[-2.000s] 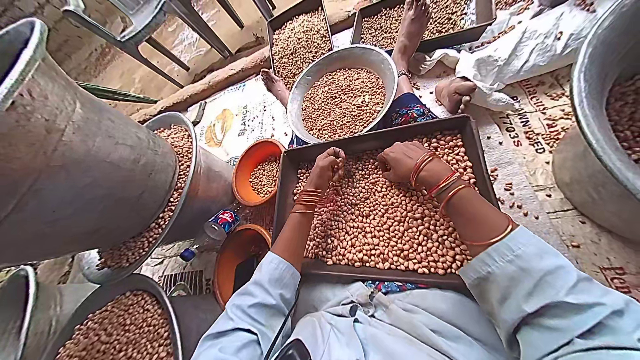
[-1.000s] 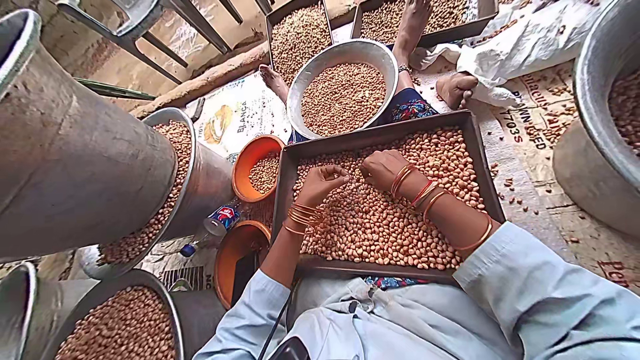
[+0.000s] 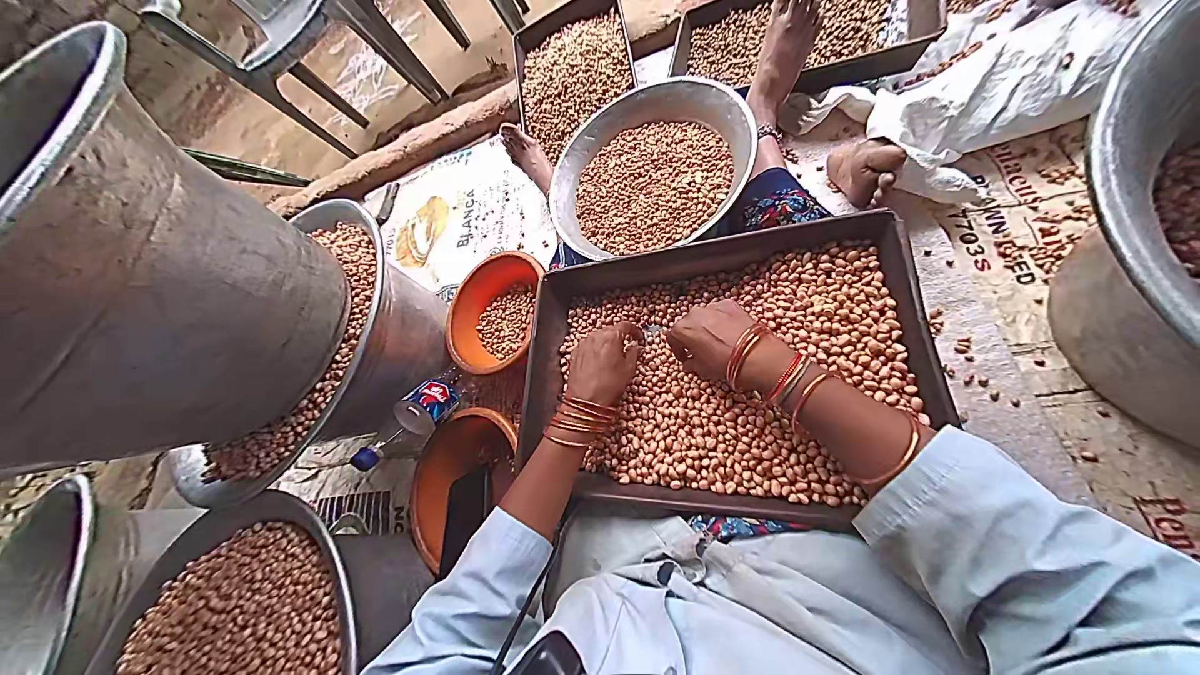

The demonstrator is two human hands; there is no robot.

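Observation:
A dark rectangular metal tray (image 3: 712,512) full of light brown nuts (image 3: 712,441) lies across my lap. My left hand (image 3: 605,361) is over the left part of the nuts, fingers bent together; whether a nut is between them is too small to tell. Close to its right, my right hand (image 3: 708,337) is low over the nuts with curled fingers, its fingertips partly hidden. Both wrists wear bangles. Beyond the tray's far edge stands a round metal basin (image 3: 560,202) of smaller nuts. An orange bowl (image 3: 466,319) with some nuts stands beside the tray's left edge.
Large metal pots (image 3: 178,281) crowd the left, some holding nuts. Another pot (image 3: 1125,281) stands at right. A second orange bowl (image 3: 433,469), a plastic bottle (image 3: 422,412), more nut trays (image 3: 680,56), a chair (image 3: 267,66) and printed sacks (image 3: 1012,225) lie around. Bare feet (image 3: 862,171) show ahead.
Both hands have shifted a little over the nuts and remain close together. The tray, basin and bowls stay where they were.

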